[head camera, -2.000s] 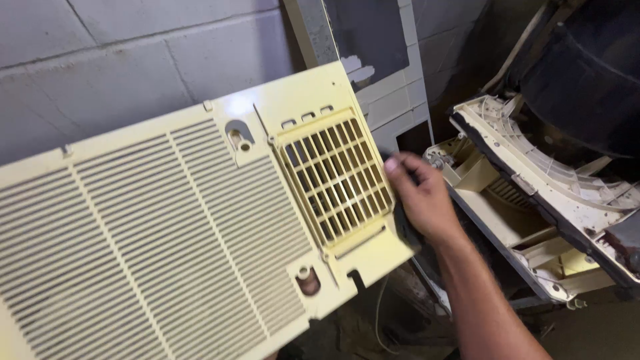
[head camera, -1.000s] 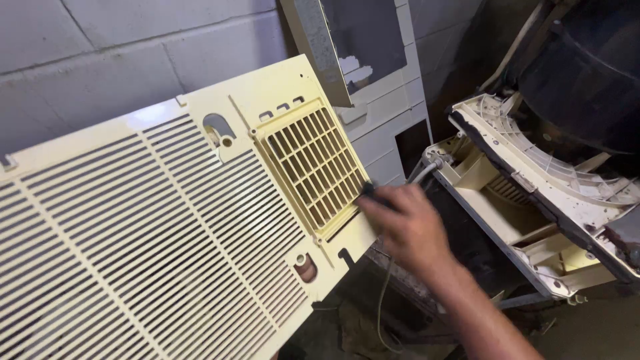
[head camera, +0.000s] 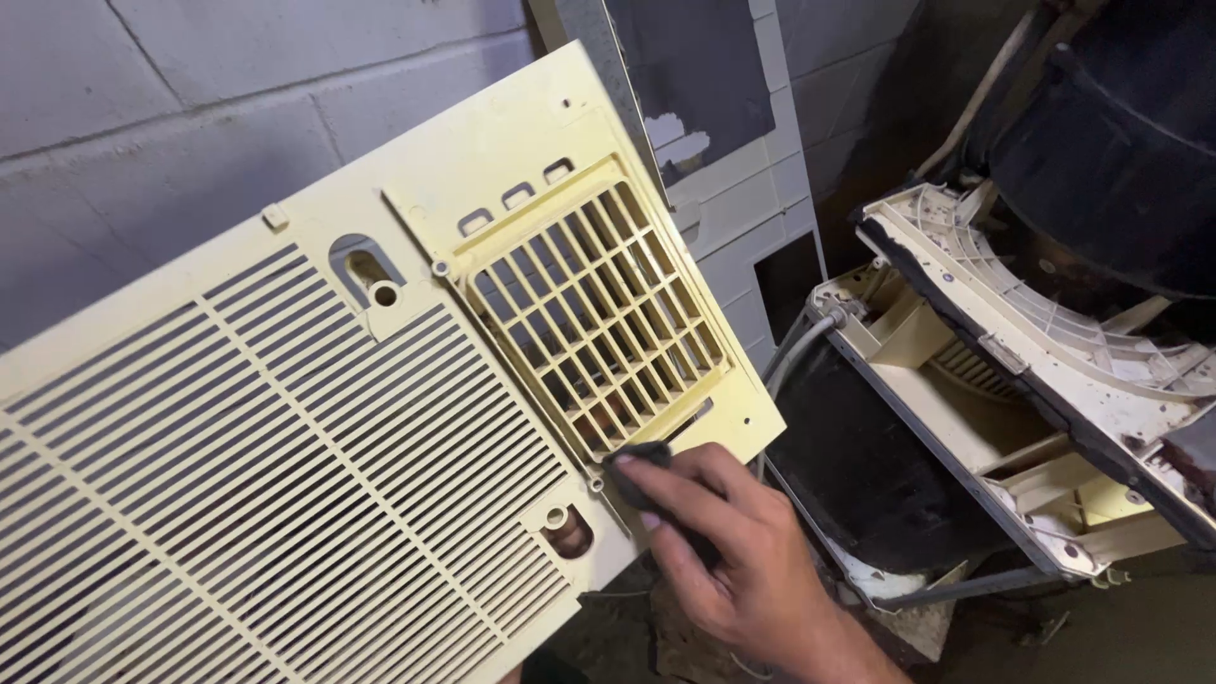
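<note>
A cream plastic slatted grille panel (head camera: 323, 427) lies tilted across the left and middle of the view. Toward its upper right end is a square vent grid (head camera: 598, 313) of crossed bars. My right hand (head camera: 741, 551) holds a dark cloth or pad (head camera: 641, 475) against the panel, at the lower corner of the vent grid. The fingertips press on the cloth. My left hand is hidden behind the panel; at most a sliver of skin shows at its bottom edge.
A painted block wall (head camera: 237, 76) stands behind the panel. A metal strip and a light plastic panel (head camera: 750, 190) lean on it. At the right are a dirty cream plastic housing (head camera: 1073, 351) and a large black drum-like part (head camera: 1121, 142). A grey cable (head camera: 798, 351) hangs beside them.
My right hand has moved from the panel's right edge to the lower corner of the vent grid. The panel has shifted and turned, its right end higher.
</note>
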